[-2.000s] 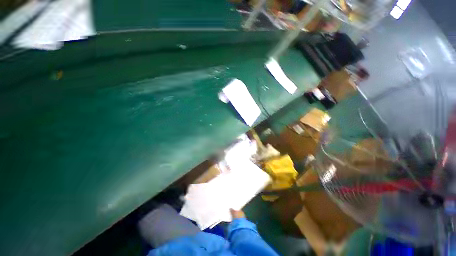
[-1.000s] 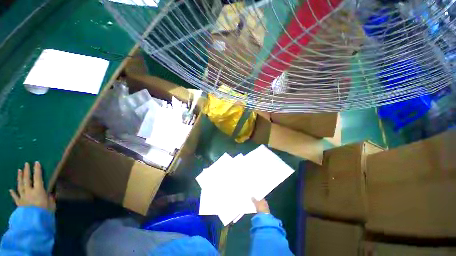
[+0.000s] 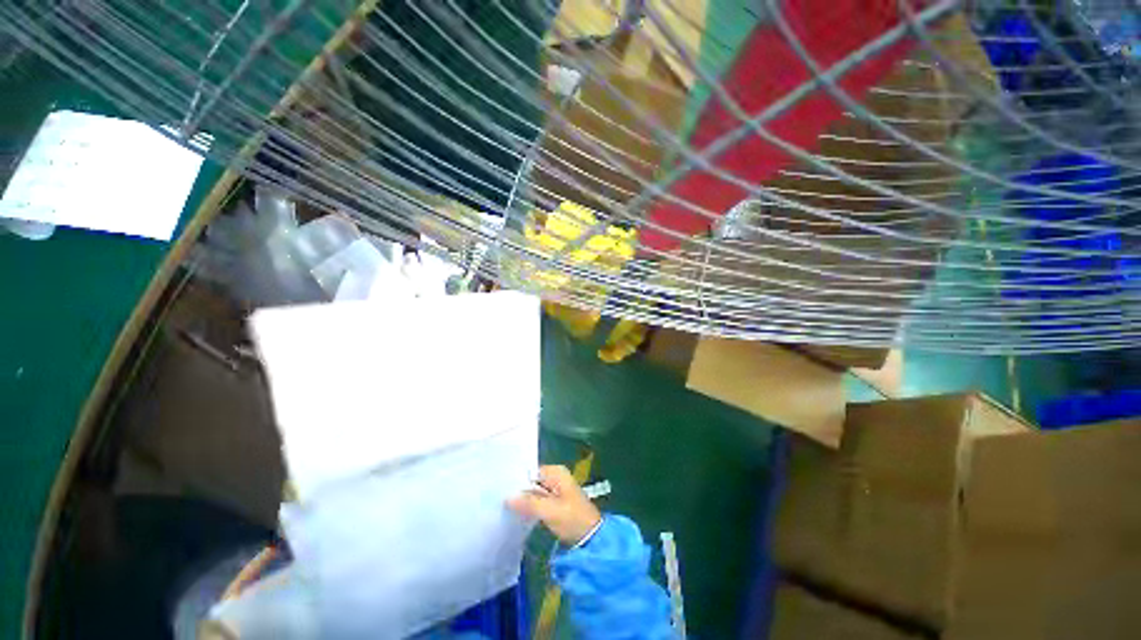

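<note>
White paper sheets hang in front of me over the waste carton, overlapping, the lower part in shade. My right hand grips their right edge, thumb on top. A small pale strip shows beside that hand. A blurred skin-toned streak lies at the sheets' lower left edge; I cannot tell whether it is my left hand. The carton behind the sheets holds crumpled white paper and clear film.
The wire fan cage spans the top, close to me. A printed sheet lies on the green bench at left. A yellow bag sits beyond the carton. Brown cartons stand at right. Blue plastic shows at upper right.
The sheets have moved left and up over the carton and look larger. My right hand has moved left with them. My left hand has left the bench edge. The fan cage fills more of the view.
</note>
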